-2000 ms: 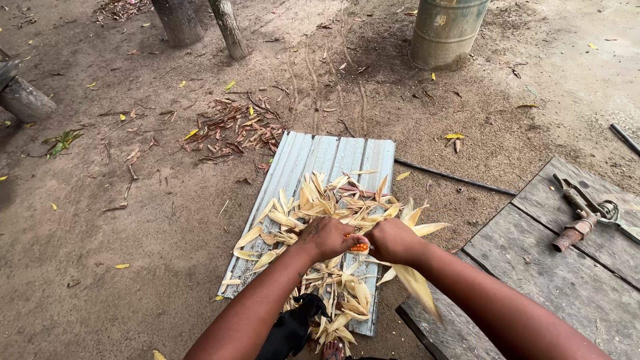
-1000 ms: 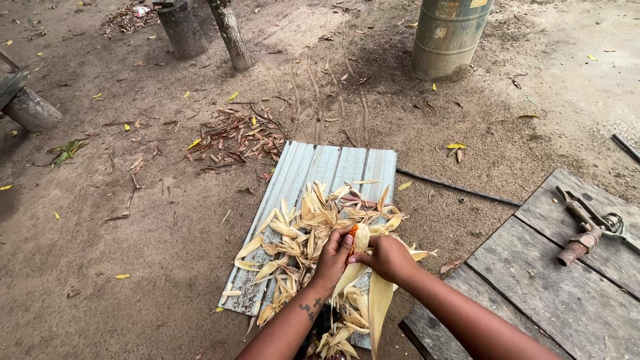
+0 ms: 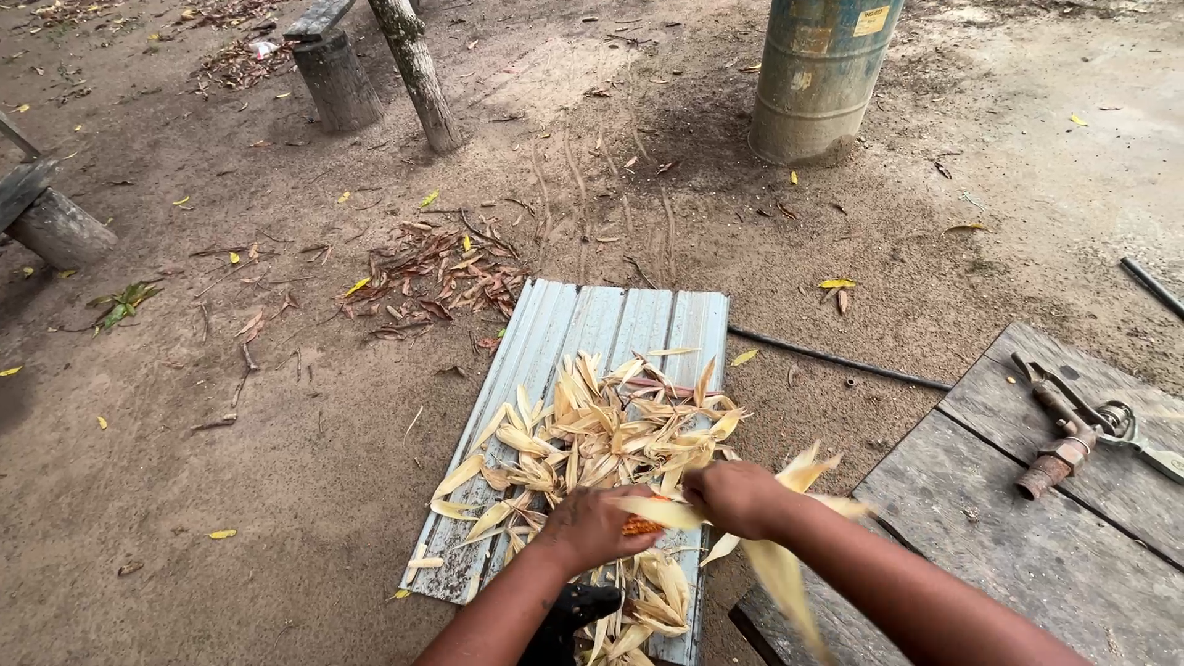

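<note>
My left hand (image 3: 595,529) is closed around an ear of corn (image 3: 645,524) whose orange kernels show between husk leaves. Just to its right, my right hand (image 3: 738,498) grips pale dry corn husk (image 3: 784,575), which fans out past the fist and is partly blurred. Beneath both hands, a heap of dry husks (image 3: 601,430) covers much of a ribbed metal sheet (image 3: 592,319) on the ground. The lower end of the ear is partly hidden by my fingers.
At the right, a wooden table (image 3: 962,481) bears a rusty pipe fitting with a valve (image 3: 1064,444). Behind stands a metal drum (image 3: 819,83). A black hose (image 3: 832,356) runs along the dirt. Dry leaves (image 3: 444,277), a thin trunk (image 3: 416,79) and a plank on a stump (image 3: 333,79) lie beyond.
My hands were close together at the ear one second ago; now my right hand is farther right, with husk stretched between it and the ear.
</note>
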